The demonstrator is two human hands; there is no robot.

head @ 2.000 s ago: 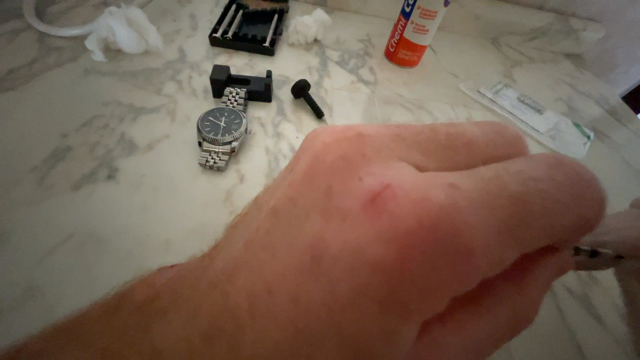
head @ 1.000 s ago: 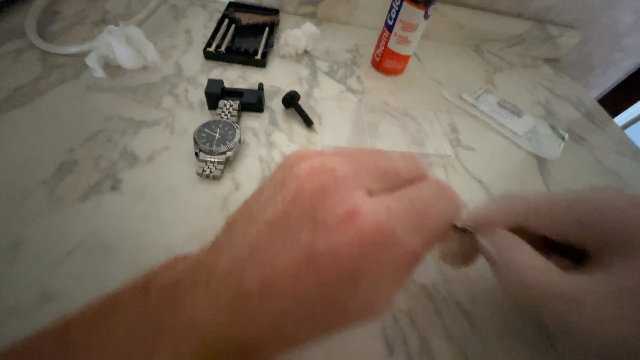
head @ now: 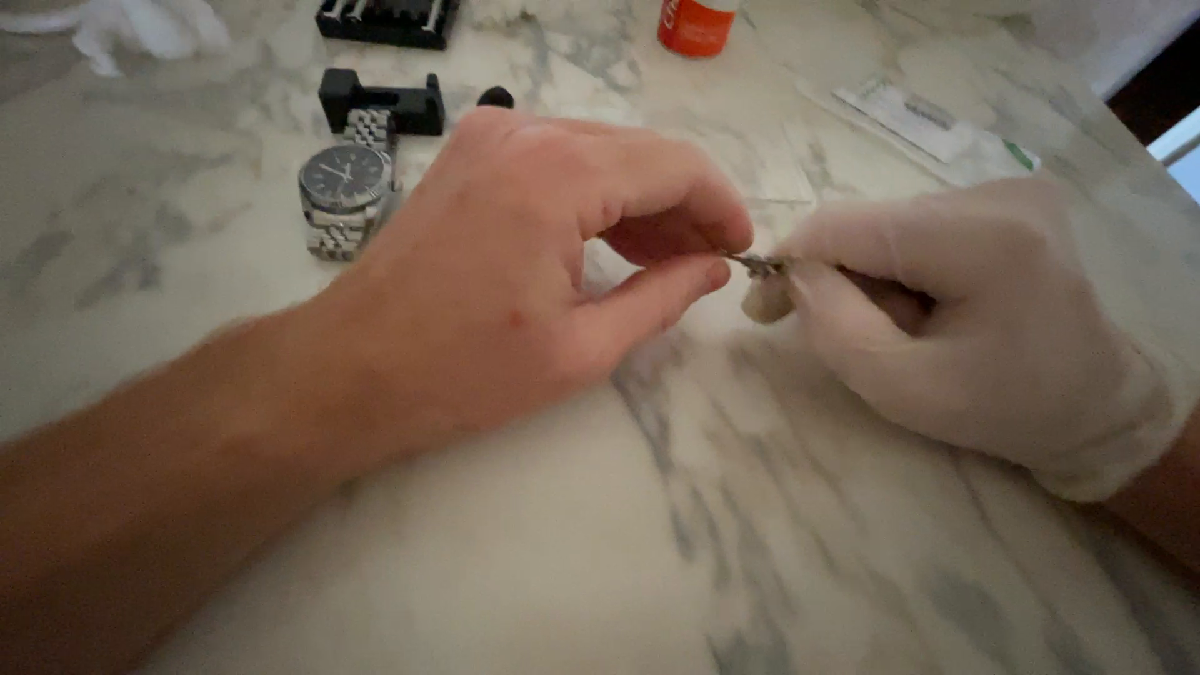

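My bare left hand pinches one end of a small metal piece between thumb and forefinger. In a pale, thin glove, my right hand grips the other end of that piece; what it is exactly cannot be told, as the fingers cover most of it. Left of my left hand lies a steel wristwatch with a dark dial and a link bracelet. The bracelet's upper end touches a black bracelet-link holder. A black knob shows just behind my left knuckles, the rest of it hidden.
At the top left stands a black tray with metal rods, and white crumpled material lies farther left. A red and white container stands at the back. An opened clear packet lies behind my right hand on the marble surface.
My right hand, mostly out of view two seconds ago, has come into view at the right. The view has shifted, and my left hand now covers most of the black knobbed tool.
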